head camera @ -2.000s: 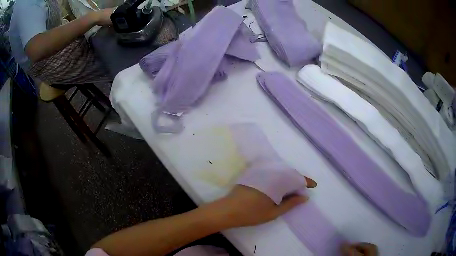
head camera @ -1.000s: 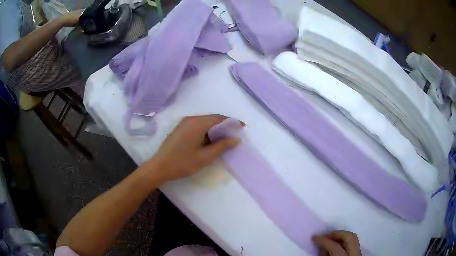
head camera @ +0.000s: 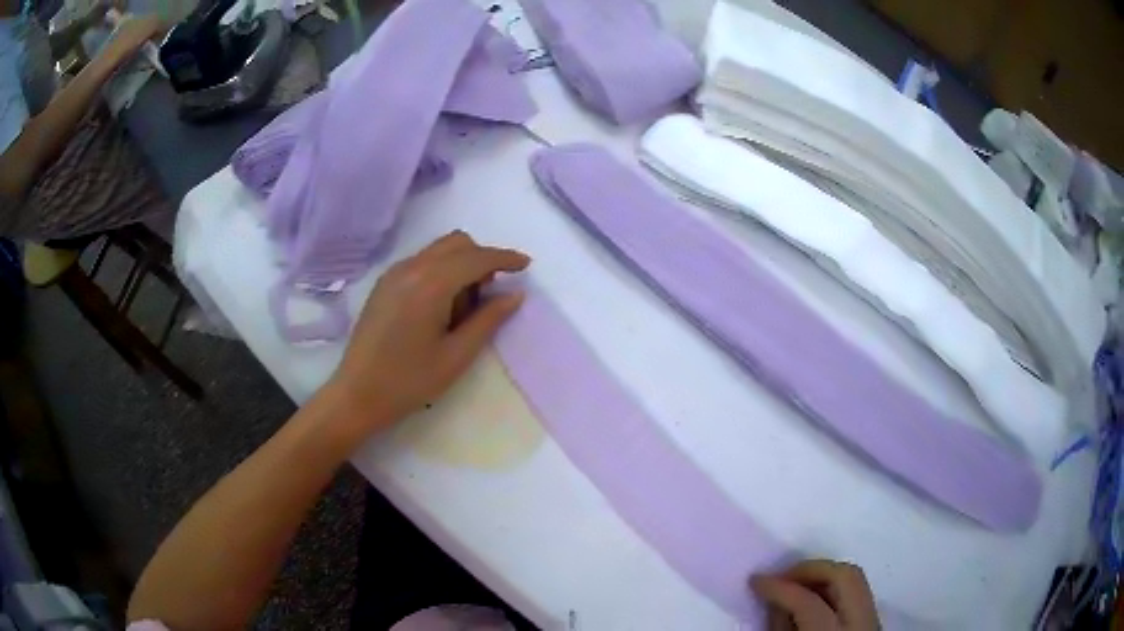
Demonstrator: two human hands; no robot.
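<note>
A single pale lilac strip lies flat and slanting on the white cloth. My left hand is at its upper end, thumb and forefinger apart around the end; whether they grip it is hidden. My right hand, partly cut off by the bottom edge, pinches its lower end between thumb and fingers. A solid purple stack of lilac strips lies beyond it. Behind that are a smaller white strip pile and a thick, curved white stack.
A loose lilac bundle with a hanging loop lies at the table's far left. A folded lilac bundle is at the back. An iron and a coworker's arm are at upper left. Blue-and-white ties hang at right.
My left hand has moved up and left, unfolding the strip's upper end, which now lies flat. My right hand has stayed at the lower end. The view has shifted, moving the table leftward in the picture.
</note>
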